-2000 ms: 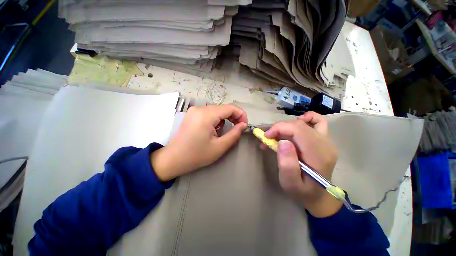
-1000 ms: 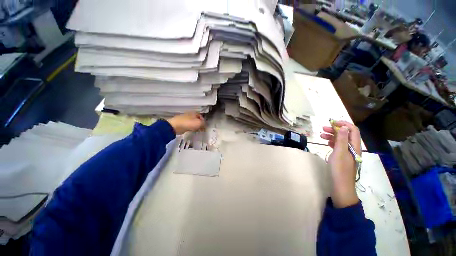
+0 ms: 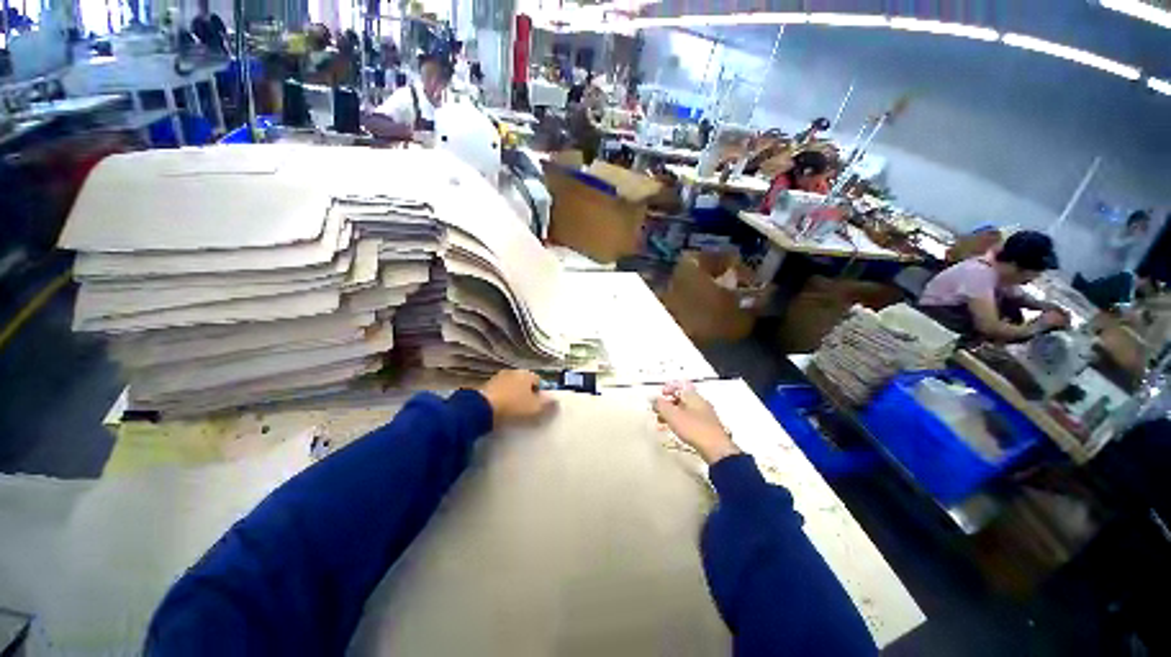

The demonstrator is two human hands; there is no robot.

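Observation:
The beige cover panel lies in front of me and reaches towards the tall stack. My left hand is closed at its far left edge, its fingertips partly hidden. My right hand is curled at its far right edge. A small pale, yellowish-pink bit shows at the right fingertips, probably the end of the thread-trimming pen; its barrel is hidden. A thin wavy line, probably the cord, shows below this hand. The dark adapter-like body lies just beyond the panel.
A tall panel stack stands beyond the work at the left. Pale panels lie at the lower left. The white tabletop ends at the right. Beyond it are blue bins, cartons and a seated person.
The view has tilted up and turned right. The hands are closer together, both at the panel's far edge. The panel has shifted, and the grey flap and slots no longer show.

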